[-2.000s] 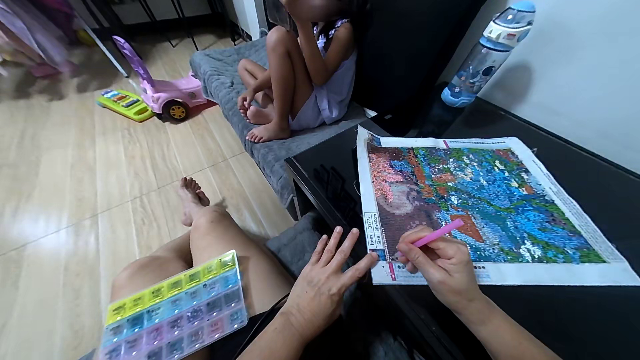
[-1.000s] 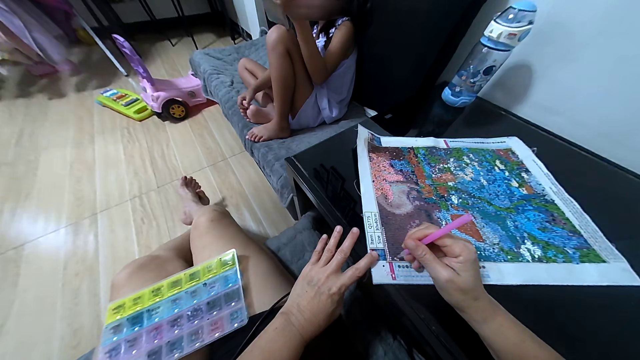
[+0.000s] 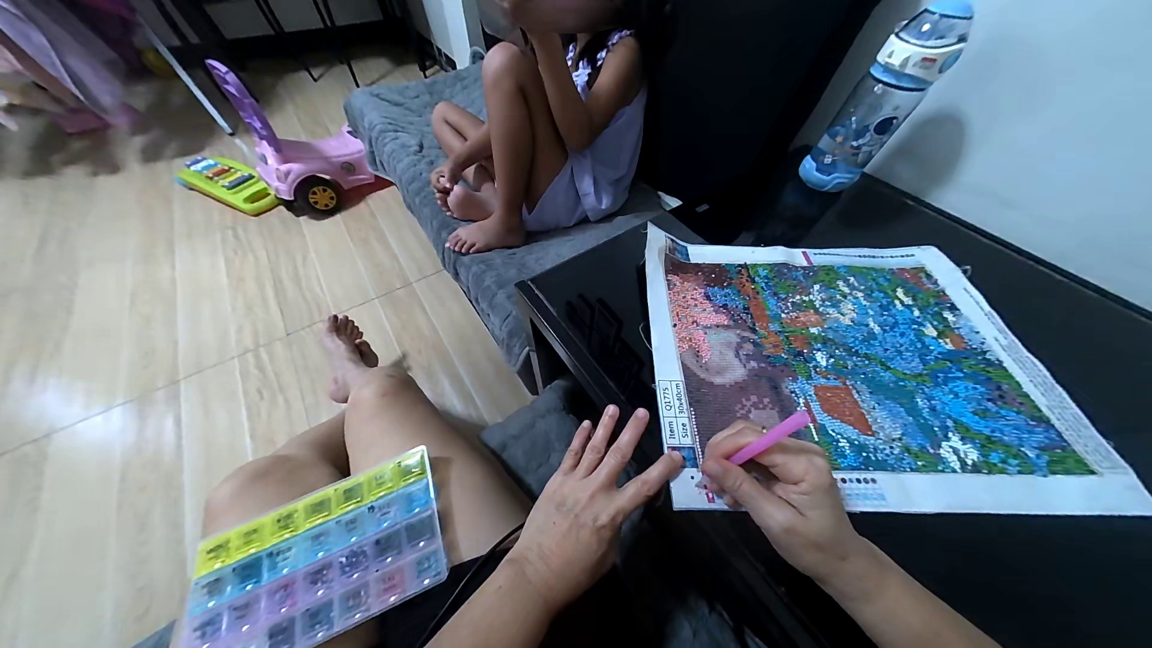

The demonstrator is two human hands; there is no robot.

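Note:
A diamond painting canvas (image 3: pixel 864 360) with white margins lies on a black table, its picture covered in blue, green, red and brown drills. My right hand (image 3: pixel 783 495) grips a pink drill pen (image 3: pixel 770 437) at the canvas's near left corner; the fingers hide its tip. Spread fingers of my left hand (image 3: pixel 594 495) rest by the table edge, with the index fingertip at the canvas's left margin and nothing held. On my lap lies a clear compartment box (image 3: pixel 315 549) with yellow, blue and purple rows of lids, small drills inside.
A blue and clear water bottle (image 3: pixel 886 94) stands behind the canvas by the wall. Another person (image 3: pixel 567 135) sits on a grey cushioned seat (image 3: pixel 414 117) beyond the black table (image 3: pixel 585 270). A pink ride-on toy (image 3: pixel 315 166) and a green toy xylophone (image 3: pixel 229 184) are on the floor.
My right hand and the pen have shifted slightly down and left towards the canvas's near left corner since one second ago. My left hand and the box keep their places.

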